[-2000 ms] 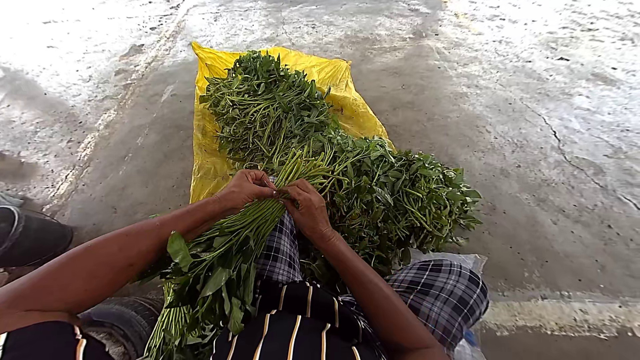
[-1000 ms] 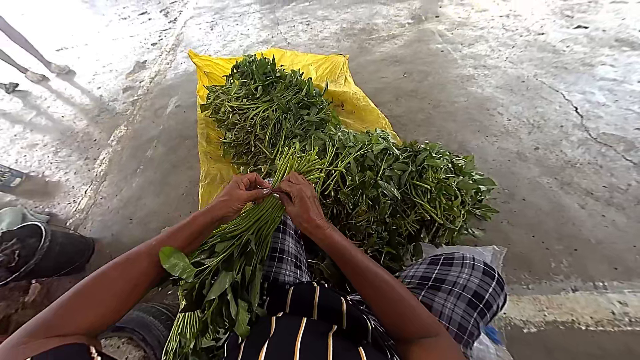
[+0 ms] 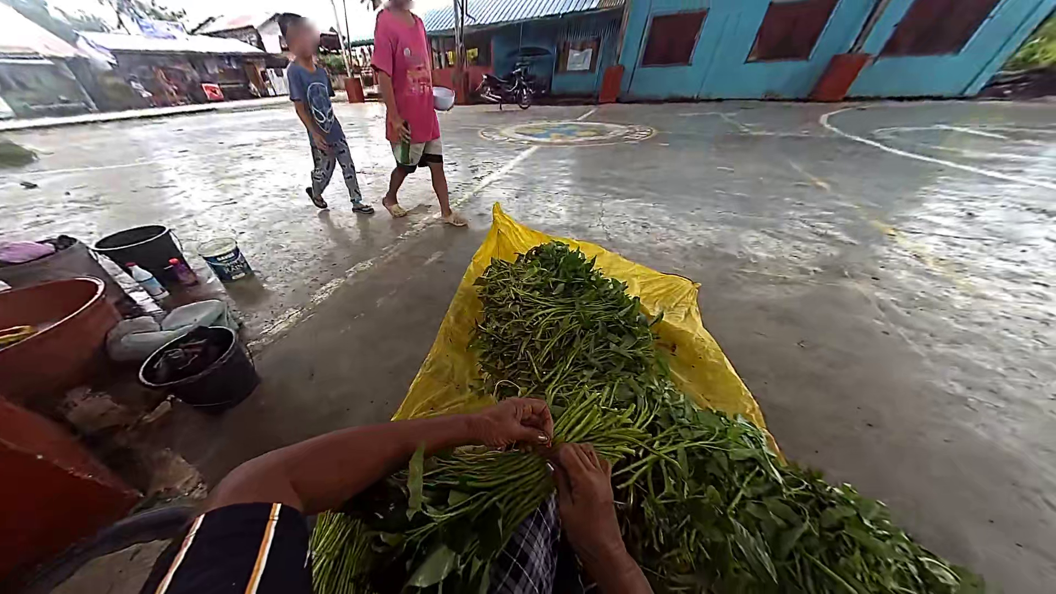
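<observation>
A bundle of long green leafy stems (image 3: 487, 487) lies across my lap, its cut ends pointing forward. My left hand (image 3: 520, 422) pinches at the middle of the bundle with thumb and fingertips. Close beside it, my right hand (image 3: 584, 495) rests on the same bundle with bent fingers. Something thin seems to be between the fingertips, too small to make out. Beyond the hands, a large heap of leafy greens (image 3: 569, 322) lies on a yellow plastic sheet (image 3: 445, 363) and spreads to the right past its edge.
At the left stand a black bucket (image 3: 202, 367), a red-brown tub (image 3: 54, 318), another dark bucket (image 3: 140, 247) and a paint pail (image 3: 225, 258). Two people (image 3: 322, 115) (image 3: 408, 107) walk on the wet concrete ahead. A motorcycle (image 3: 507, 87) stands by a blue building (image 3: 701, 49).
The view has tilted up and now shows the yard. Both hands remain close together at the bundle. Two people are now in full view ahead; one second ago only legs showed at the upper left.
</observation>
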